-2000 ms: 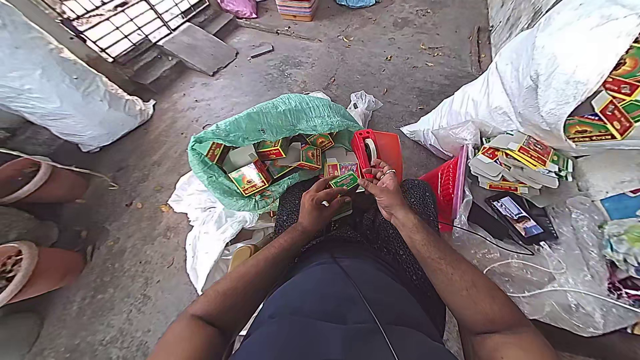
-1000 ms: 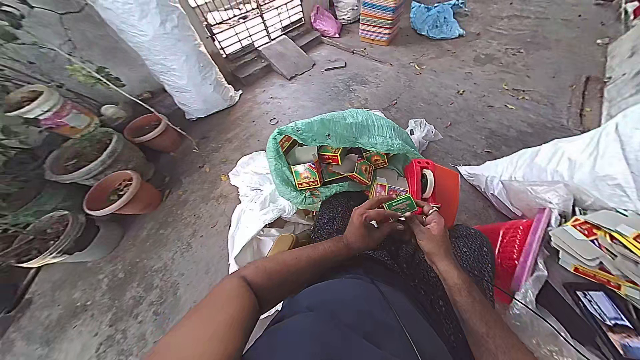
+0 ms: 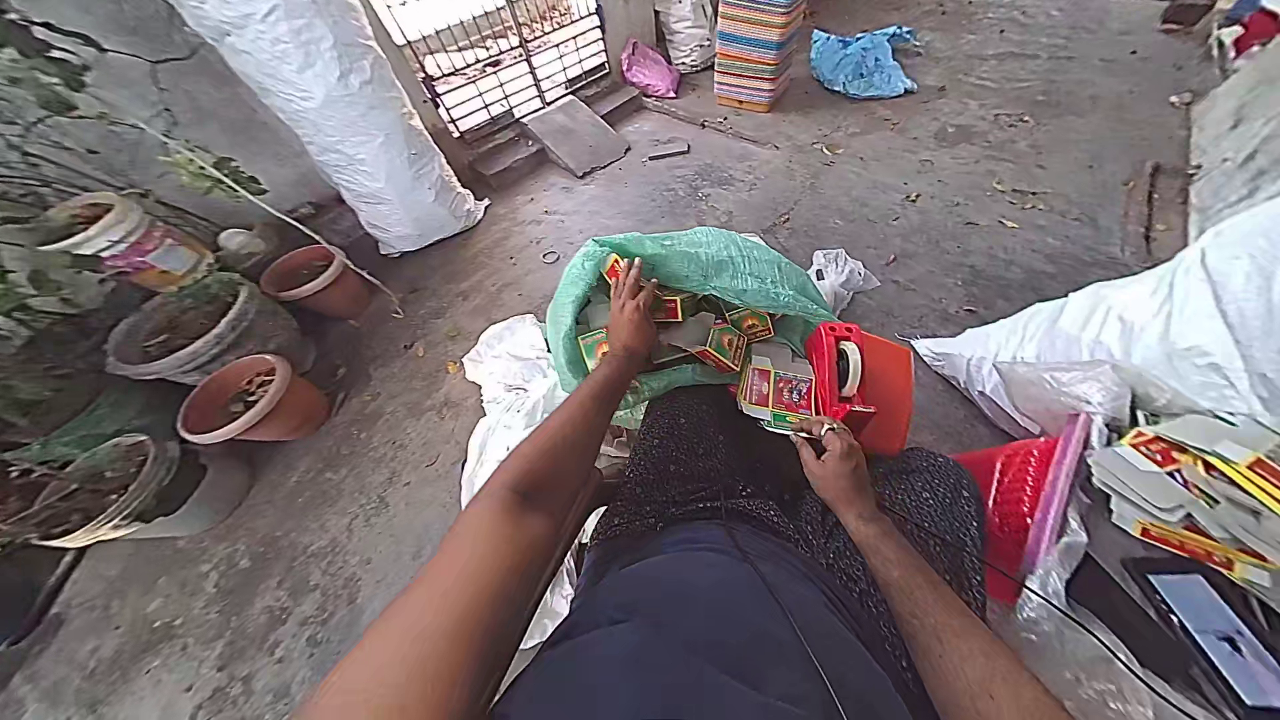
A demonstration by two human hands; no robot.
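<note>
My left hand reaches into the mouth of a green woven sack, over small printed cardboard boxes; its fingers are extended, and whether it touches a box is unclear. In my right hand is the edge of a flattened printed carton, pinched between thumb and fingers above my lap. Just beyond that carton stands a red tape dispenser with a pale roll, against an orange-red plastic container.
Flat cartons lie in a pile at the right, beside a phone and a red basket. White sacks flank the area. Plant pots stand at the left. A thin black cable crosses my lap.
My left hand has moved away from my right hand to the green sack. The small green carton between both hands is no longer seen there. The view has swung left.
</note>
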